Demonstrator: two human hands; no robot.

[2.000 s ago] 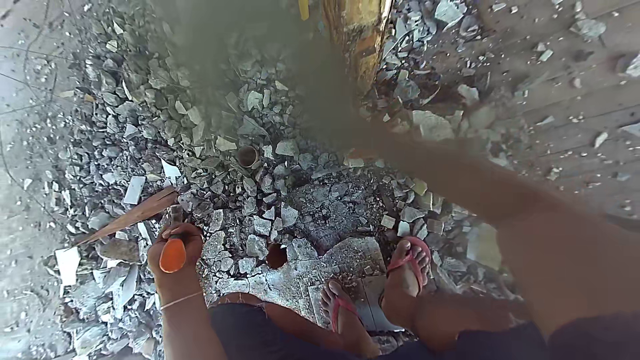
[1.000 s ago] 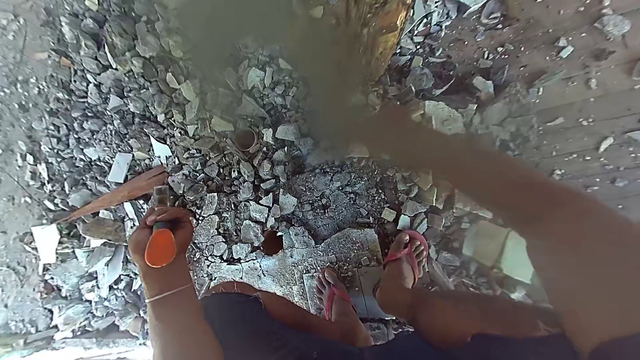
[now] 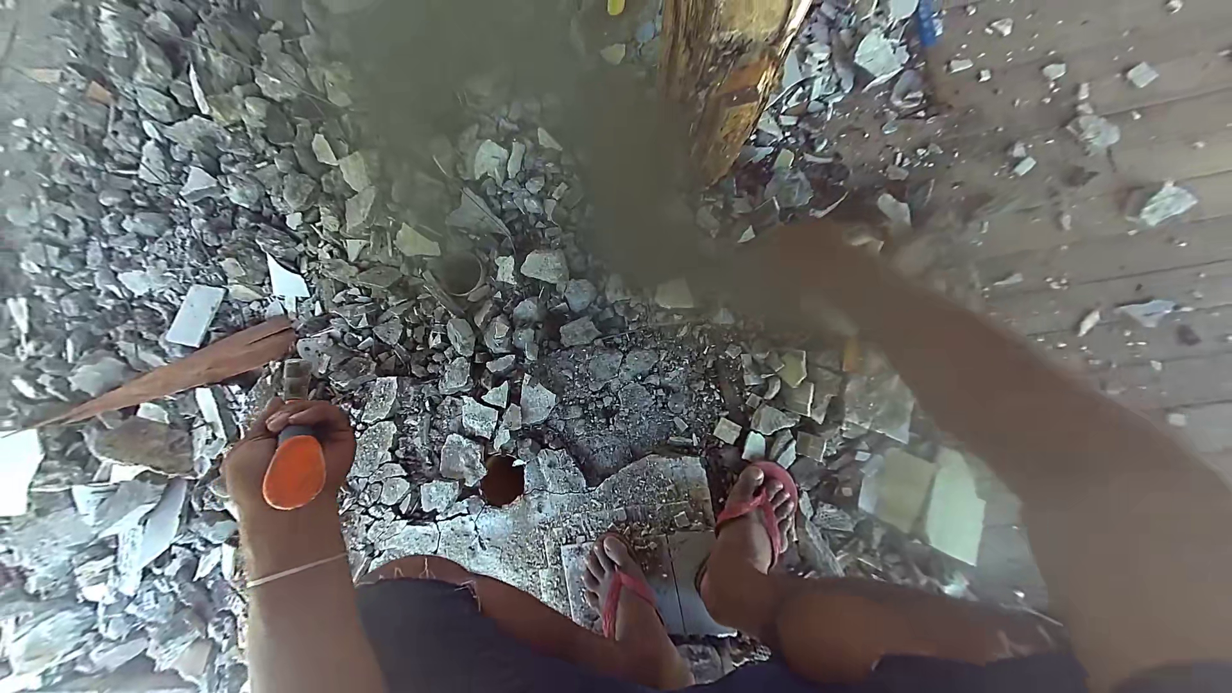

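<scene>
My left hand (image 3: 289, 452) is closed around a tool's handle (image 3: 295, 472) with an orange end that faces up toward the camera. A short worn metal part of the tool (image 3: 295, 377) shows beyond the fist, near a pointed reddish wood piece (image 3: 183, 371). My right arm reaches in from the right edge over broken concrete. My right hand (image 3: 804, 265) is blurred and partly covered by a greenish-grey smear across the view. Its fingers and anything in them cannot be made out. A round hole (image 3: 502, 479) opens in the cracked slab (image 3: 626, 496) between my left hand and my feet.
Broken concrete and tile pieces (image 3: 192, 192) surround me on uneven ground. A thick, rough timber (image 3: 727, 77) stands at the top. My feet (image 3: 756, 520), in red flip-flops, rest by the slab's tiled edge. Loose chips lie on the plank-like floor (image 3: 1107, 289) at right.
</scene>
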